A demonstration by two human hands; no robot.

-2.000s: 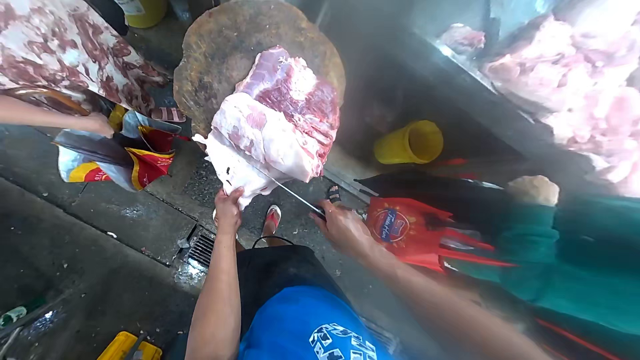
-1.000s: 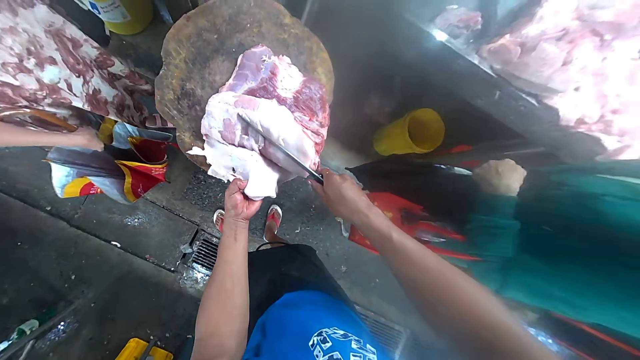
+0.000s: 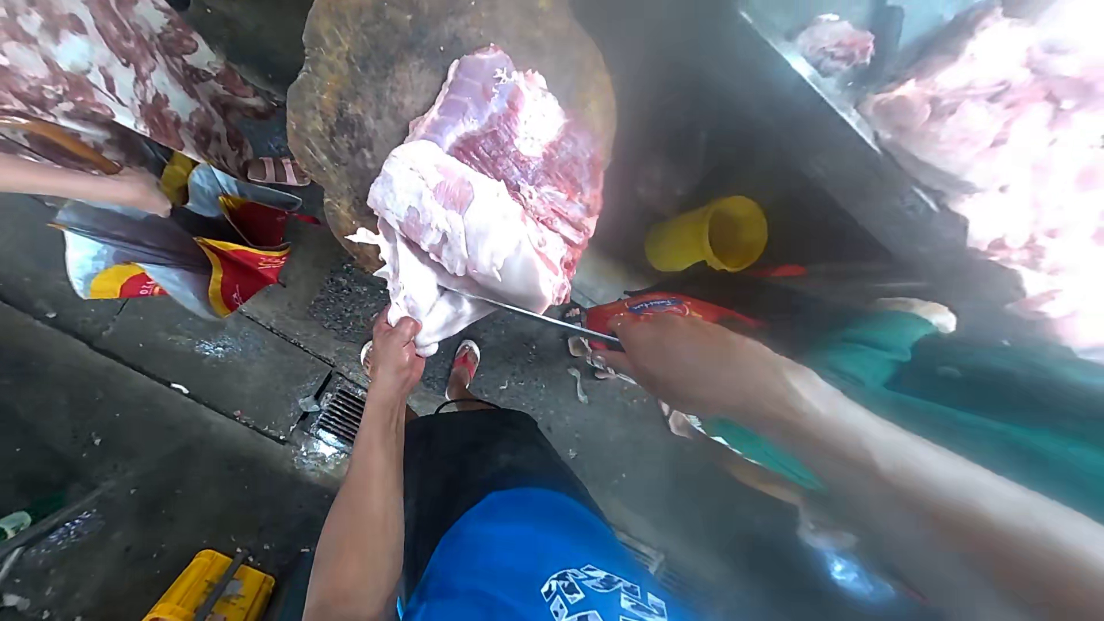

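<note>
A large slab of raw meat (image 3: 526, 155) with a pale layer of fat and skin (image 3: 431, 302) lies on a round wooden chopping block (image 3: 354, 103). My left hand (image 3: 398, 349) grips the loose edge of the skin, which hangs over the block's near side. In my right hand (image 3: 660, 354) is the handle of a long knife (image 3: 552, 321). Its blade points left, in between the flap of skin and the rest of the meat; the tip is hidden there.
At the left another person's hand (image 3: 142, 190) is by an open, colourful bag (image 3: 246, 272). A yellow bucket (image 3: 705, 233) lies tilted right of the block. Pale meat (image 3: 1018, 147) fills a metal counter at upper right. A person in green (image 3: 975, 414) and a red bag (image 3: 604, 315) are at the right.
The knife has moved down and out toward the near edge of the meat. My left hand still holds the skin flap.
</note>
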